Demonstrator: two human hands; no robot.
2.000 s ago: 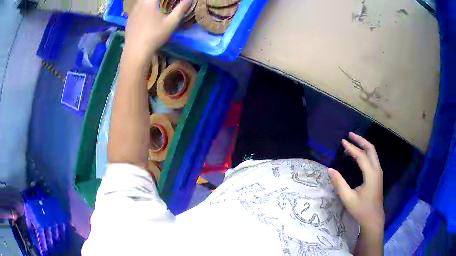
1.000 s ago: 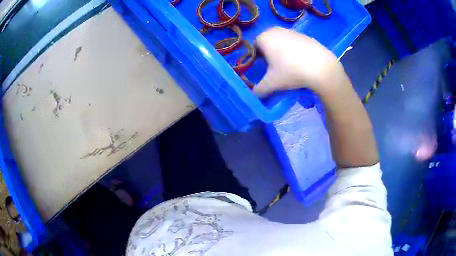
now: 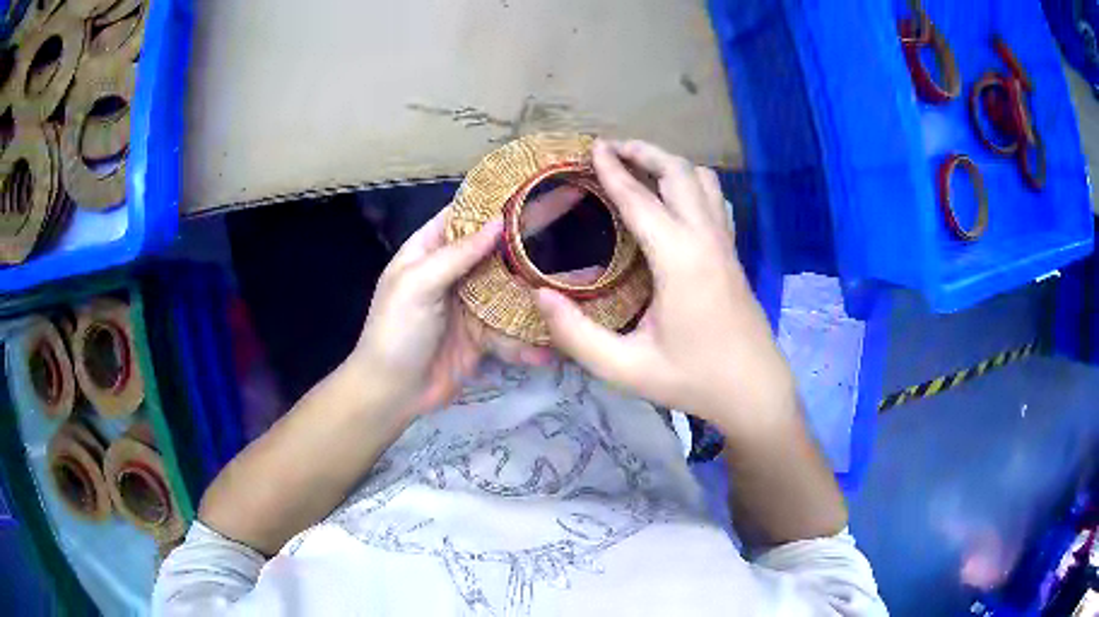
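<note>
A golden-tan ring disc (image 3: pixel 492 301) with radial lines is held above the lap, its flat face toward me. A thin red-edged inner ring (image 3: pixel 511 248) lies at its centre hole; how deep it sits cannot be told. My left hand (image 3: pixel 422 313) grips the disc's left side, thumb at the inner ring's left edge. My right hand (image 3: pixel 675 277) is on the right side, fingers at the upper rim and thumb at the ring's lower edge. The fingers beneath the disc are partly hidden.
A blue disc bin (image 3: pixel 157 133) with tan discs stands upper left. Below it is a green tray (image 3: pixel 163 410) with several assembled rings. A blue inner-ring bin (image 3: pixel 886 229) with scattered red rings stands upper right, a lower blue bin (image 3: pixel 820 362) beneath. A scuffed tabletop (image 3: pixel 422 72) lies ahead.
The view has swung back to centre. My right hand has left the inner-ring bin. Both hands are now together above the lap, with a disc and an inner ring between them.
</note>
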